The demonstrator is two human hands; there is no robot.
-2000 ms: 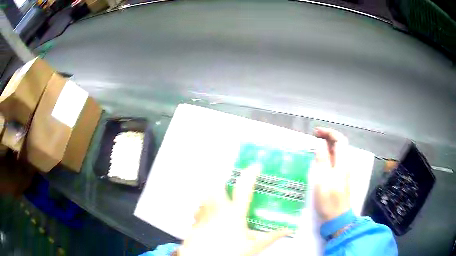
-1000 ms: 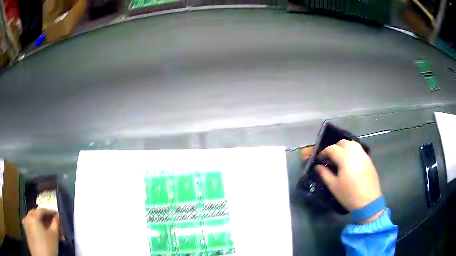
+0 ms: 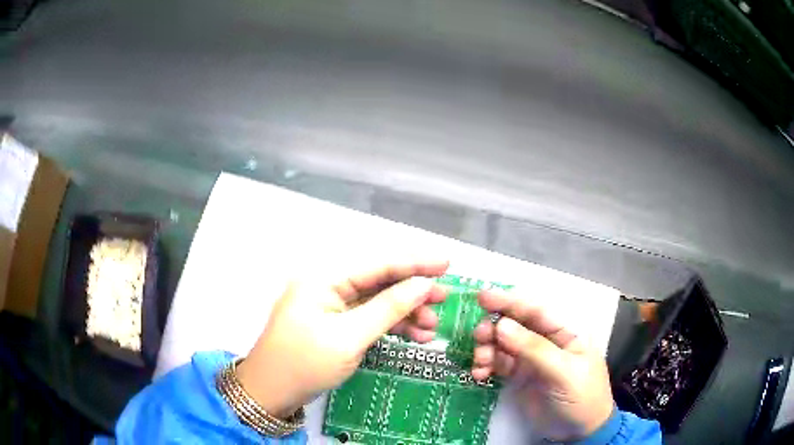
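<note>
A green circuit board panel [image 3: 411, 407] lies on a white work mat [image 3: 248, 235], with a band of small round parts across its middle. One small dark round component [image 3: 342, 437] stands at its lower left edge. My left hand [image 3: 335, 335] is over the panel's upper left, thumb and fingertips pinched together; whether a tiny piece is between them is hidden. My right hand [image 3: 548, 369] is over the panel's right side, with a small dark component [image 3: 495, 318] between thumb and fingers. The two hands face each other, a little apart, and cover part of the panel.
A black spacer bin [image 3: 153, 295] with off-white pieces is at left, beside a brown carton [image 3: 39, 235]. A tilted black component bin [image 3: 707, 348] with dark parts is at right. A slim black object [image 3: 768, 400] lies far right. The grey conveyor belt [image 3: 374, 104] runs beyond the mat.
Both hands have come from the two side bins to above the panel. The right hand now holds a small dark component. The view has turned, and the panel appears farther right.
</note>
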